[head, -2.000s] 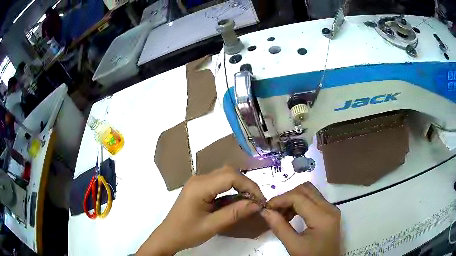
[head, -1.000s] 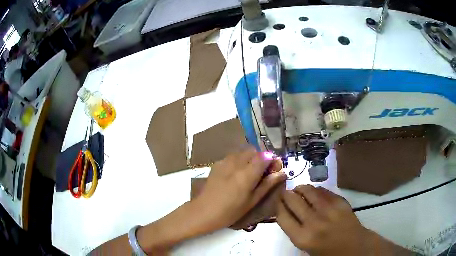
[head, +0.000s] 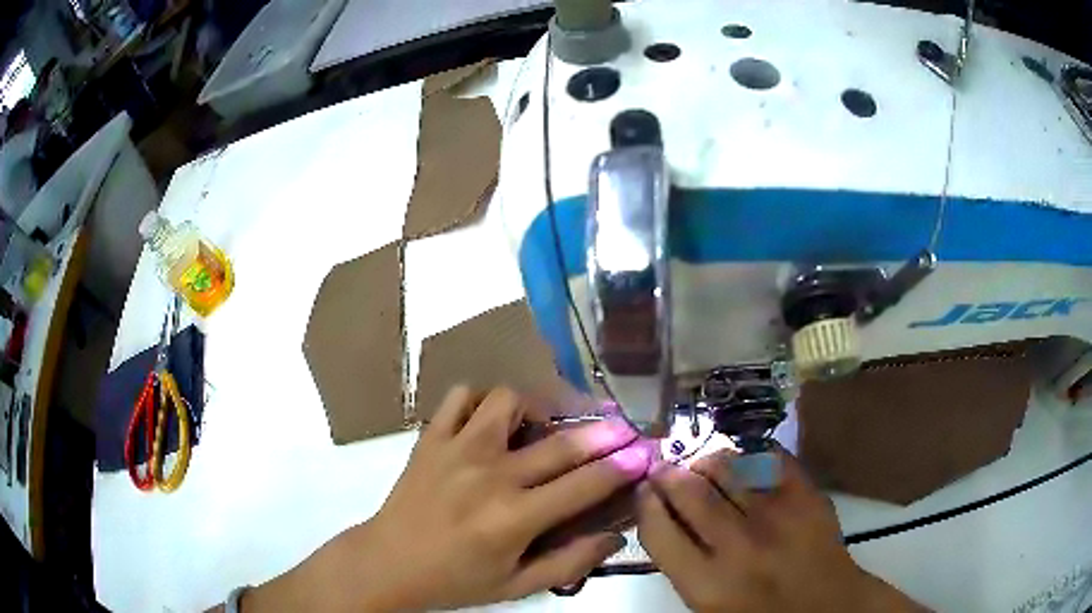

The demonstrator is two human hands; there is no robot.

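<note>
My left hand (head: pixel 503 497) and my right hand (head: pixel 742 521) meet at the needle area of the white and blue sewing machine (head: pixel 766 228). Both pinch a brown cloth piece (head: pixel 589 520) close to the presser foot, which my fingers largely hide under pink-white light. Most of the cloth is under my left hand. Joined brown pieces lie left of the machine head: one at the left (head: pixel 357 347), one beside it (head: pixel 485 357) and one farther back (head: pixel 455 165). A brown pile (head: pixel 916 425) lies under the machine arm, right of the needle.
Scissors with red and yellow-orange handles (head: pixel 159 419) lie on a dark cloth (head: pixel 114 413) at the left. A small bottle with an orange part (head: pixel 192 269) lies behind them. A whitish bin (head: pixel 258 54) stands beyond the table's back edge.
Both hands have moved from in front of the machine to the needle, bringing the brown cloth there. The camera view has shifted closer to the machine head.
</note>
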